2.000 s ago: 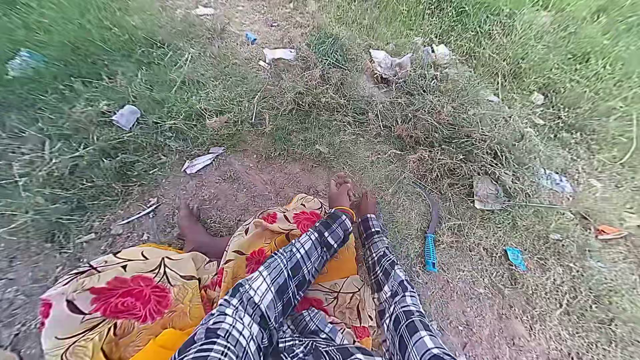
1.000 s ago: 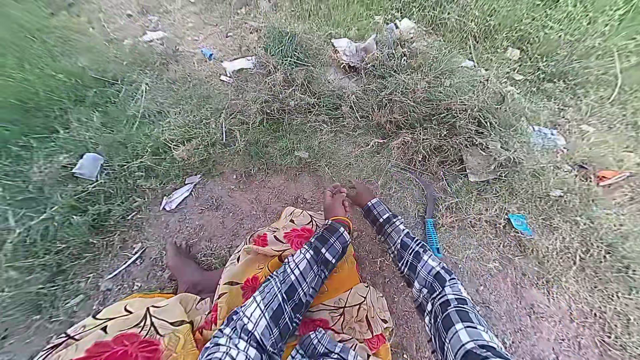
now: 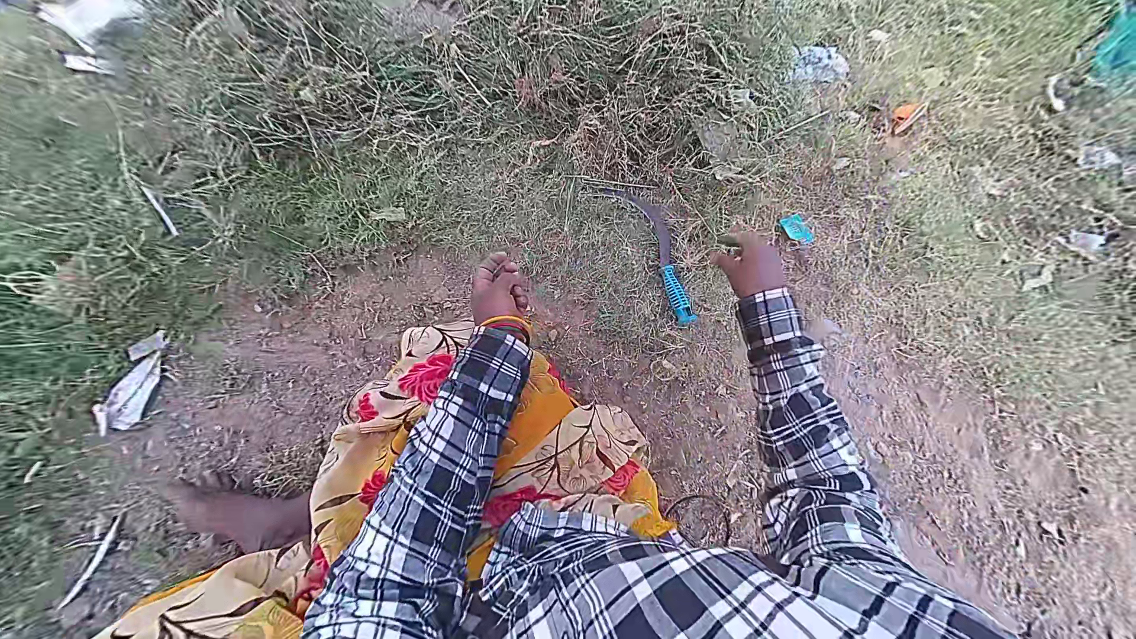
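A sickle (image 3: 661, 232) with a curved dark blade and a blue ribbed handle lies on the ground between my two hands, touched by neither. My left hand (image 3: 500, 286), with bangles at the wrist, is held with curled fingers above the front of the floral cloth; nothing can be made out in it. To the right of the sickle, my right hand (image 3: 750, 264) is spread a little, thumb and fingers apart, and holds nothing. A small blue wrapper (image 3: 796, 229) lies just beyond it.
Cut or dry grass (image 3: 568, 80) is heaped ahead. My bare foot (image 3: 240, 517) rests on the dirt at left, beside the floral cloth (image 3: 532, 417) over my legs. A crumpled pale wrapper (image 3: 131, 390), an orange scrap (image 3: 907, 117) and other litter lie around.
My hands were together in front of me; now they are apart, the right one having moved to the right, past the sickle. The view has shifted right and down.
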